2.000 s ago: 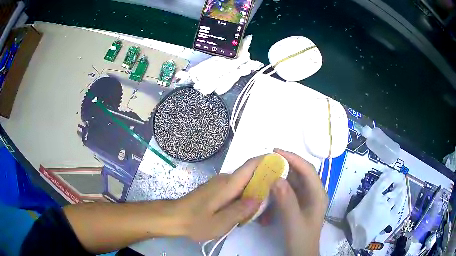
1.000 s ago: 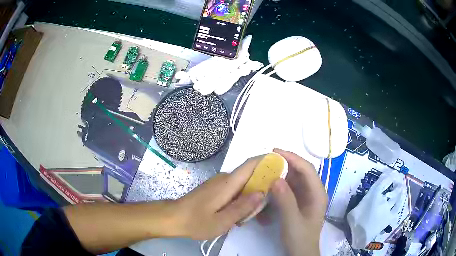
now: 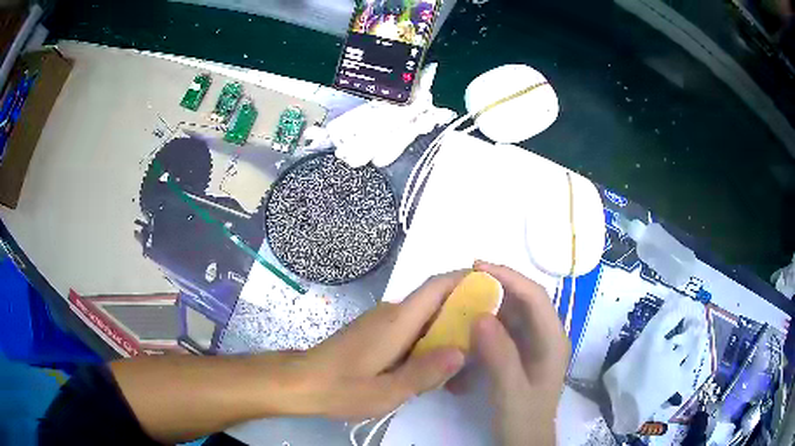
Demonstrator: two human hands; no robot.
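Observation:
A rounded plastic housing (image 3: 465, 315), yellow-gold on the face toward me with a white rim, is held between both hands at the lower centre. My left hand (image 3: 375, 353) wraps its left side, with the thumb across the lower end. My right hand (image 3: 523, 340) holds its right side, fingertips on the edge. A white cord (image 3: 373, 430) shows below my left hand. White paper (image 3: 453, 218) lies beneath. Whether anything is inside the housing is hidden.
Round dish of tiny silver-grey pieces (image 3: 331, 218), green strip (image 3: 231, 233), several circuit boards (image 3: 288, 128) at upper left. Smartphone (image 3: 383, 52) and crumpled white material (image 3: 379, 131) behind. Two white corded units, one at the back (image 3: 512, 103), one right (image 3: 567, 224). White bag or glove (image 3: 658, 361) far right.
The housing has tilted slightly in my hands and shows more of its yellow face. My left thumb has shifted a little along its lower end. Both hands still hold it.

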